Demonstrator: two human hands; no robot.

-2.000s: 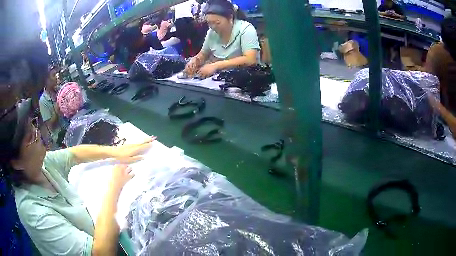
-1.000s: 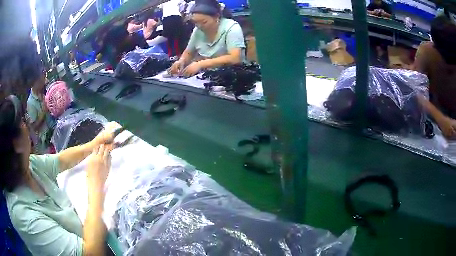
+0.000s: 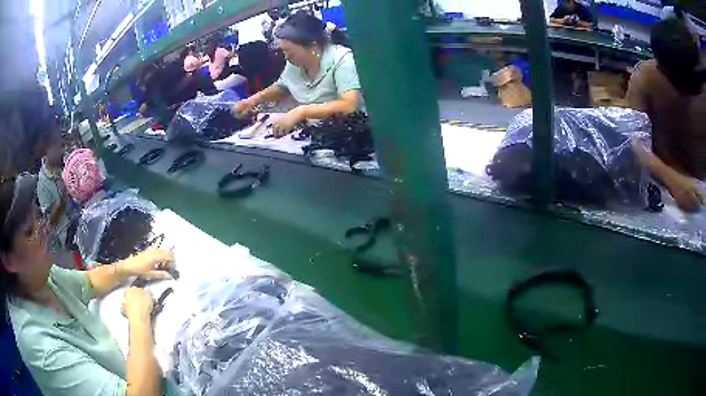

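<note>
Neither of my hands is in the picture. Nearest in front of me is a large clear plastic bag (image 3: 310,348) with dark contents, lying at the bottom centre on the near ledge. Beyond it, a black ring-like headband (image 3: 551,309) lies on the green conveyor belt (image 3: 480,278) at the lower right. Smaller black curved parts (image 3: 371,232) lie on the belt beside the post, and another headband (image 3: 243,180) lies farther up it.
A green post (image 3: 410,178) rises beyond the near bag; a second stands right (image 3: 539,100). At left, a person in pale green (image 3: 70,325) works over the white surface (image 3: 197,244) beside another bag (image 3: 116,224). Workers, bags and a black heap (image 3: 338,139) line the far side.
The view has shifted, so posts and far bench appear farther left. The left worker's hands are apart, with a small dark piece at one. One headband near the post is no longer seen separately.
</note>
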